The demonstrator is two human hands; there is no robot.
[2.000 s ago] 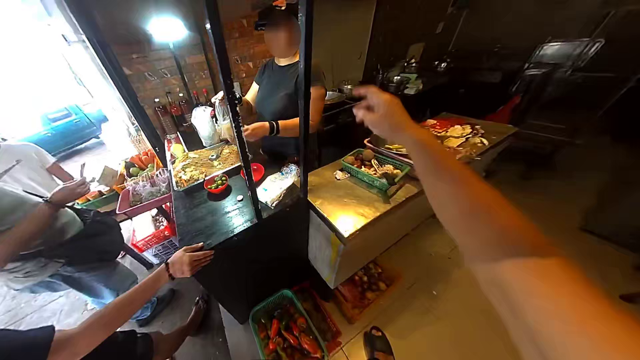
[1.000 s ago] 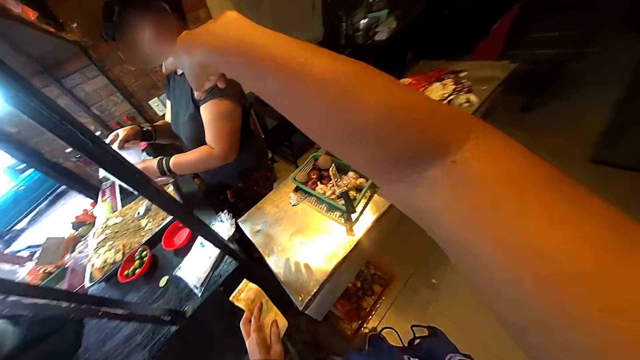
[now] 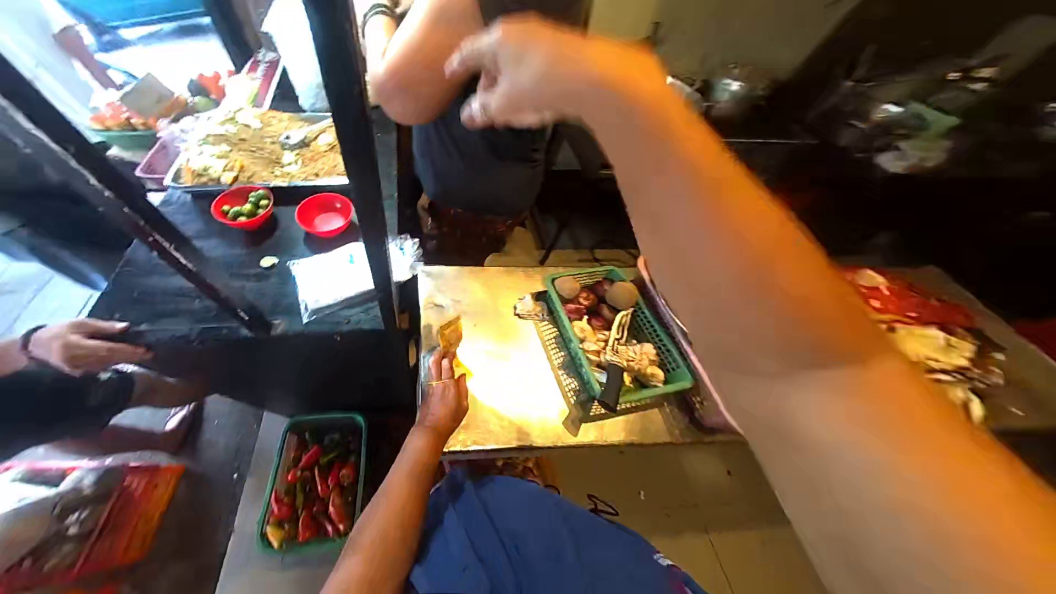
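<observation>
My left hand point(image 3: 444, 398) is low at the left end of a metal-topped table point(image 3: 487, 305), its fingers on a flat yellowish-brown item point(image 3: 450, 337) that I cannot identify. My right hand point(image 3: 524, 74), blurred and close to the camera, is raised at the top centre, with its fingers apart and nothing seen in it. Below my right forearm, a green plastic basket point(image 3: 676, 371) holds onions, garlic and other round produce. A black-handled knife point(image 3: 612, 384) lies across its contents. The basket rests on another perforated basket.
A black post point(image 3: 351, 124) rises beside a dark counter with red bowls point(image 3: 324, 214), green citrus, plastic bags point(image 3: 334, 276) and a food tray point(image 3: 264, 153). Another person's hand point(image 3: 82, 346) reaches in at left. Peppers fill a green basket point(image 3: 313, 487). A person stands behind the table.
My left hand, partly visible a second ago with the yellowish item, now shows fully at the table's left end. My right arm stays raised. The view has swung considerably.
</observation>
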